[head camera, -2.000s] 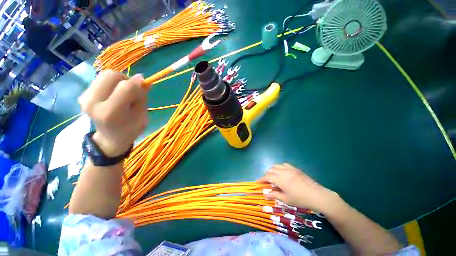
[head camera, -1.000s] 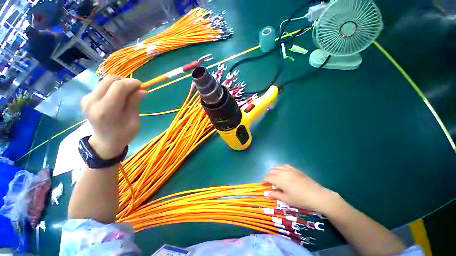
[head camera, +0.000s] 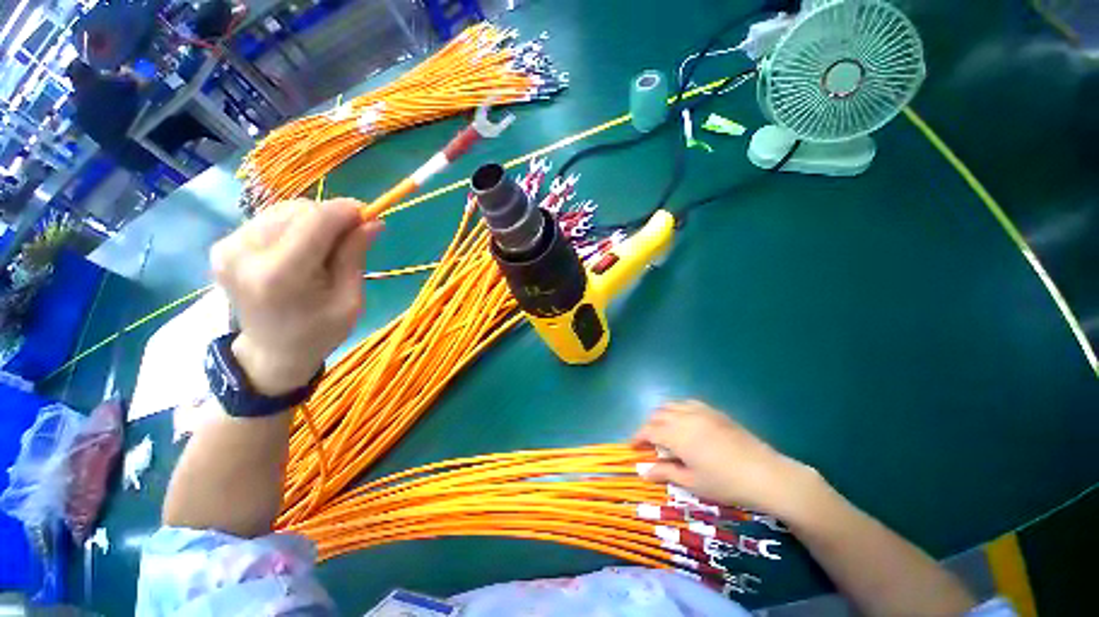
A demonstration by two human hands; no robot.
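My left hand [head camera: 293,280], with a dark wristband, is raised at the left and pinches an orange cable [head camera: 388,198]. Its end shows a white sleeve [head camera: 422,174], a red sleeve [head camera: 460,144] and a silvery fork terminal [head camera: 492,122], just above the heat gun's nozzle. The yellow and black heat gun [head camera: 539,271] rests on the table, nozzle up. My right hand [head camera: 705,452] lies on the near cable bundle [head camera: 482,494] by its terminals; its fingertips touch the cables, and whether they grip one is hidden.
The middle cable bundle [head camera: 404,344] lies beside and behind the gun. The far cable bundle [head camera: 386,103] is at the far edge. A pale-green fan [head camera: 841,75], green roll [head camera: 648,100] and black cord [head camera: 671,163] are at far right. White paper [head camera: 172,352] and a plastic bag [head camera: 84,464] lie left.
My left hand dipped a little and came slightly right; the cable end swung and turned, its fork now facing the camera more. My right hand stays on the near bundle.
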